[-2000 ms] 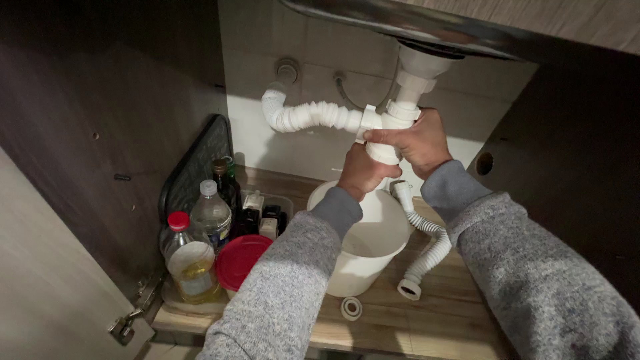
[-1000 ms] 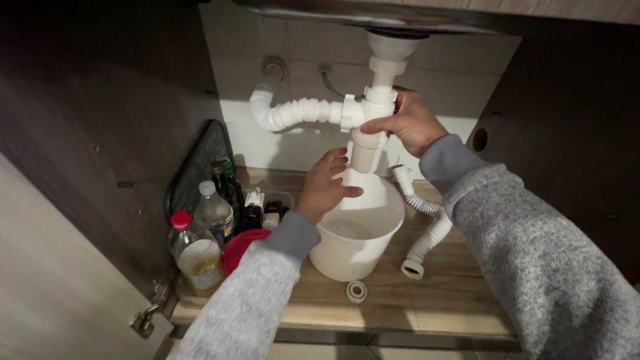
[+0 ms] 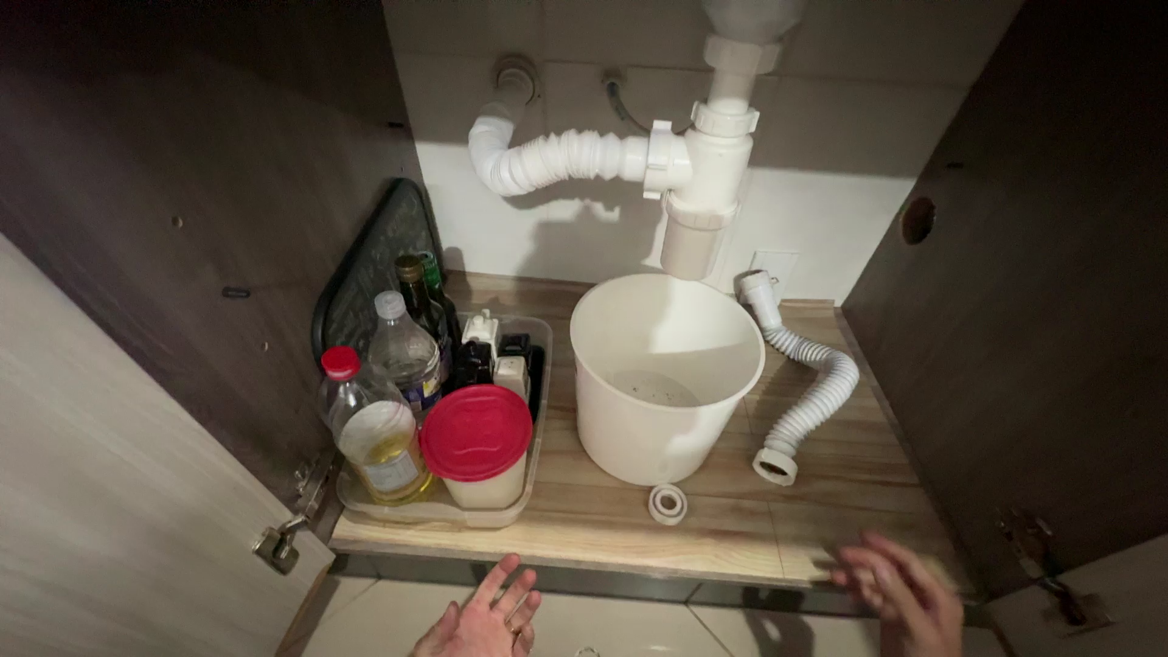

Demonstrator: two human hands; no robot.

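Palm up and holding nothing, my left hand [image 3: 484,616] is in front of the cabinet's front edge. My right hand [image 3: 899,593], blurred, is at the lower right with nothing visible in it; its fingers look partly bent. A white plastic bottle trap [image 3: 716,173] hangs from the sink drain, joined to a corrugated waste pipe [image 3: 570,157] that runs to the wall. Under the trap stands a white bucket [image 3: 657,438] with dark specks in its bottom. A loose corrugated hose [image 3: 826,392] lies to the right of the bucket, and a white plastic ring nut [image 3: 668,504] lies in front of it.
At the left, a clear plastic tray [image 3: 538,411] holds several bottles, including a red-capped bottle [image 3: 379,447], and a red-lidded tub [image 3: 476,433]. A dark board [image 3: 365,265] leans behind it. Cabinet doors with metal hinges [image 3: 278,546] stand open at both sides.
Both hands have come away from the trap, down to the front of the cabinet. Earlier my right hand held the trap's body. The hose, bucket and ring nut stay in place.
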